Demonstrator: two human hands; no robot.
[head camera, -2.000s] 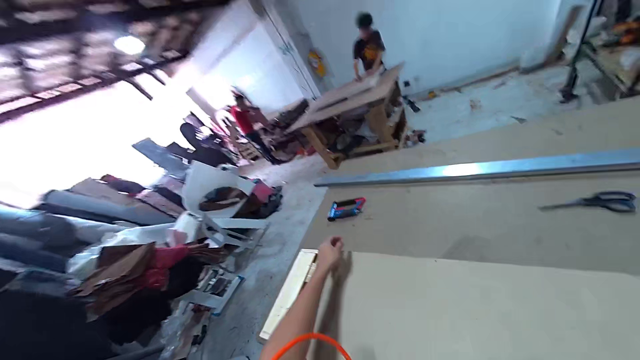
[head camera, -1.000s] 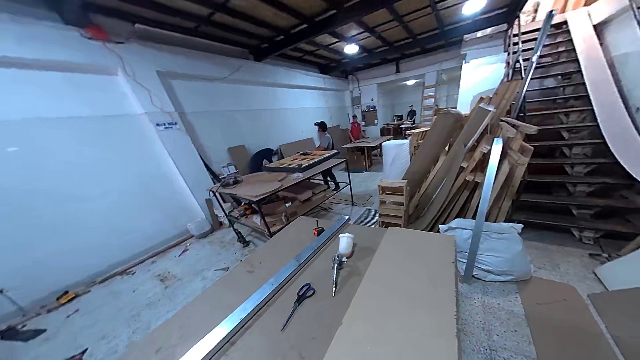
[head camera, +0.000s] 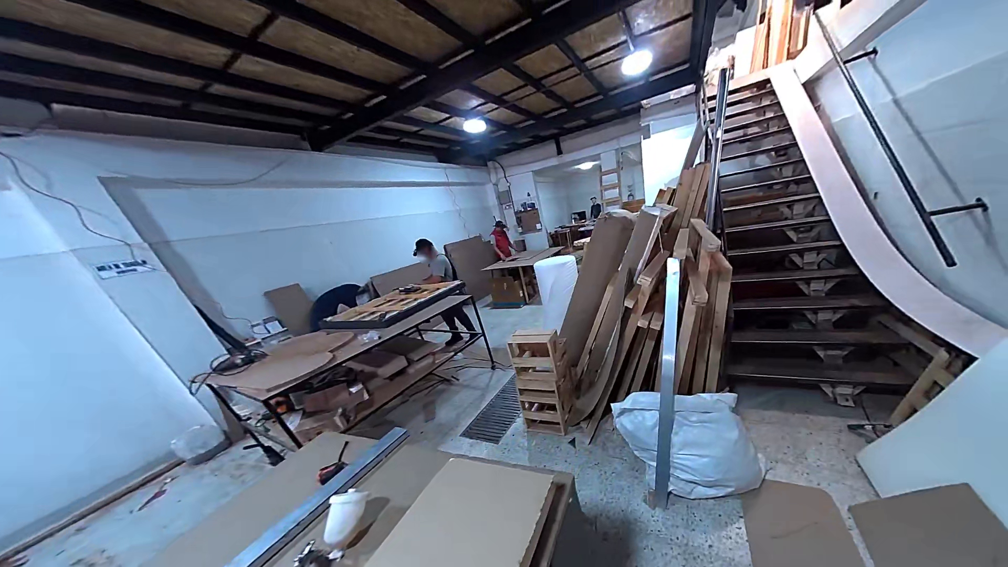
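Neither of my hands shows in the head view now. At the bottom, a spray gun with a white cup lies on the board-topped worktable, its lower part cut off by the frame edge. A long metal straightedge runs diagonally to the left of it. Just beyond the straightedge is a small red and black tool, possibly a tape measure. A stack of brown fibreboard sheets lies to the right of the spray gun.
A metal-framed workbench stands ahead left, with people working at it. Leaning wood strips, a slatted wooden crate, an upright metal bar and a white sack stand ahead right, before the stairs. Cut boards lie on the floor.
The view has swung widely across the workshop. A hand at the board's edge two seconds ago is out of view now. The scissors seen in both earlier frames are also out of view.
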